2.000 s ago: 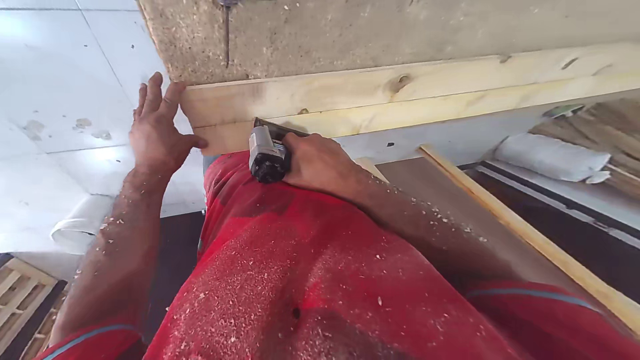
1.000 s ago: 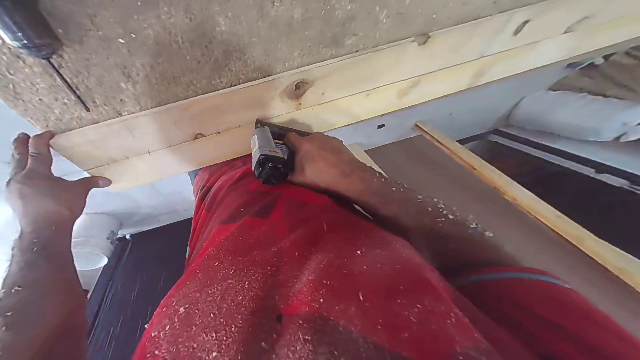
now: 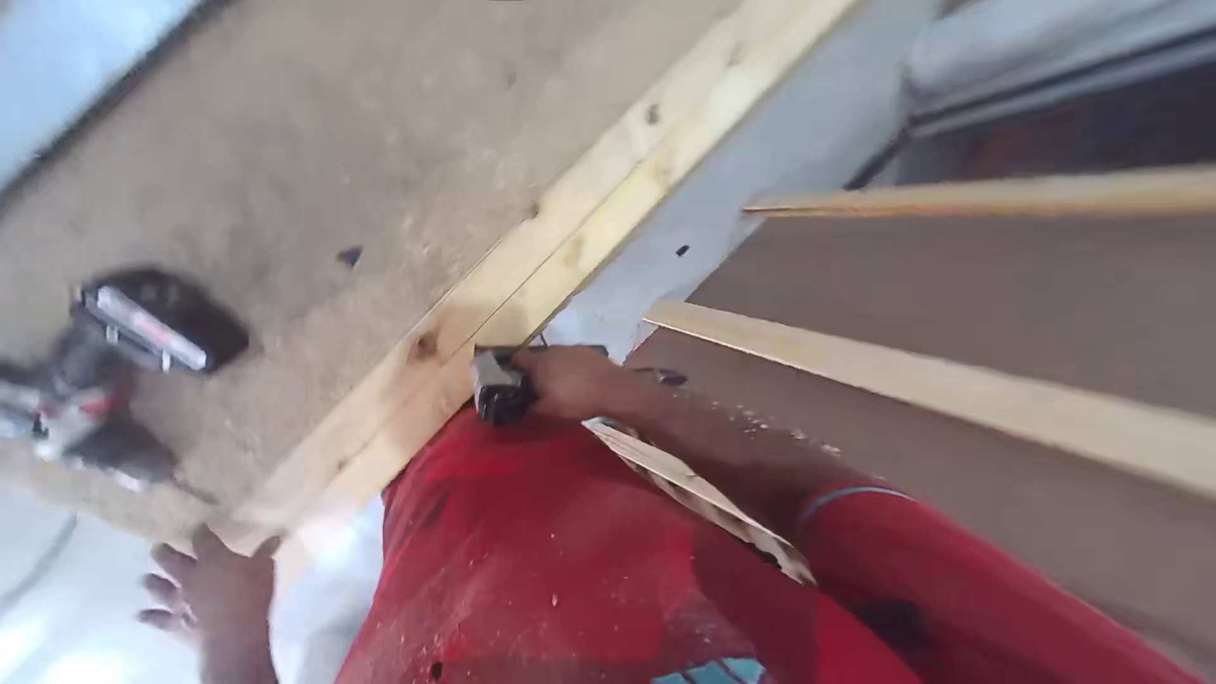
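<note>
A long pale wooden board [image 3: 617,190] with knots and a line along its length lies slantwise on the edge of a rough worktop. My right hand [image 3: 570,380] is closed on a dark and grey power tool [image 3: 501,388], whose flat base sits across the board near my red shirt. Which kind of tool it is cannot be told. My left hand [image 3: 214,579] is at the board's near left end, fingers spread and blurred; whether it touches the wood is unclear.
A circular saw [image 3: 142,328] and a blurred power tool [image 3: 81,413] lie on the particleboard worktop [image 3: 313,142] at left. Wooden strips [image 3: 912,380] rest over a brown sheet [image 3: 950,285] at right. A thin wood piece [image 3: 698,489] lies near my right forearm.
The view has swung strongly, bringing the tools at left into sight. My left hand, earlier against the board's end, now has its fingers spread there. My right hand still holds the tool on the board.
</note>
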